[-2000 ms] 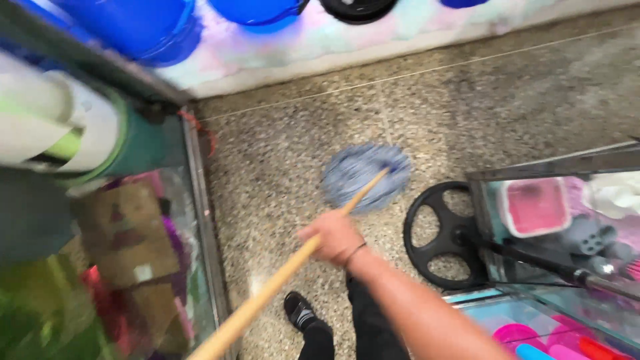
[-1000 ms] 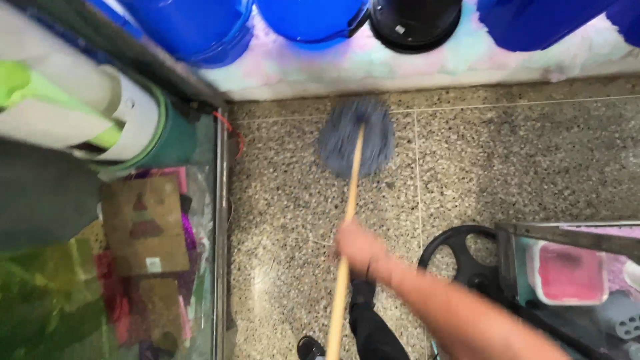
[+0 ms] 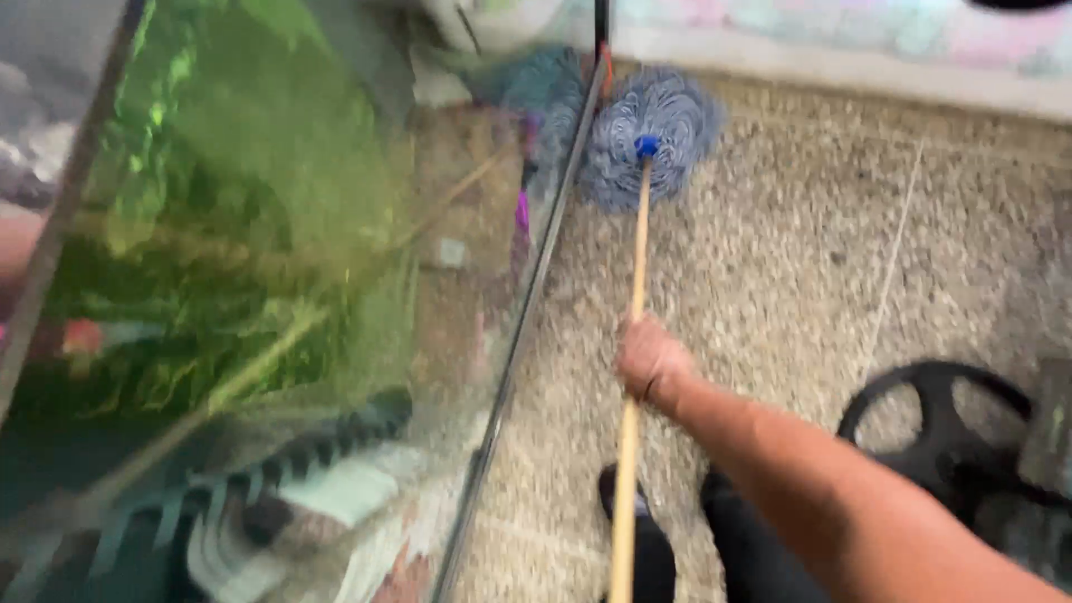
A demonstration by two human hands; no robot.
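My right hand [image 3: 653, 356] is closed around the wooden handle [image 3: 625, 494] of a string mop, about midway along its visible length. The handle runs up to a blue plastic socket [image 3: 646, 146] at the centre of the grey-blue mop head [image 3: 691, 126]. Spread round on the speckled floor, the mop strands lie against the metal-edged foot of a glass display case [image 3: 481, 435], near the wall. A blurred patch of skin shows at the far left edge, and I cannot tell whether it is my left hand. The handle's lower end runs out of view.
Green shiny material [image 3: 251, 251] shows behind the case's glass, with reflections over it. A black spoked round base [image 3: 938, 419] stands on the floor at the right. The pastel-coloured wall base [image 3: 837, 50] crosses the top. My shoes and dark trouser legs are below.
The mop head has moved left from the open floor by the wall to the display case's edge. My right hand has stayed on the handle. The view has swung left.
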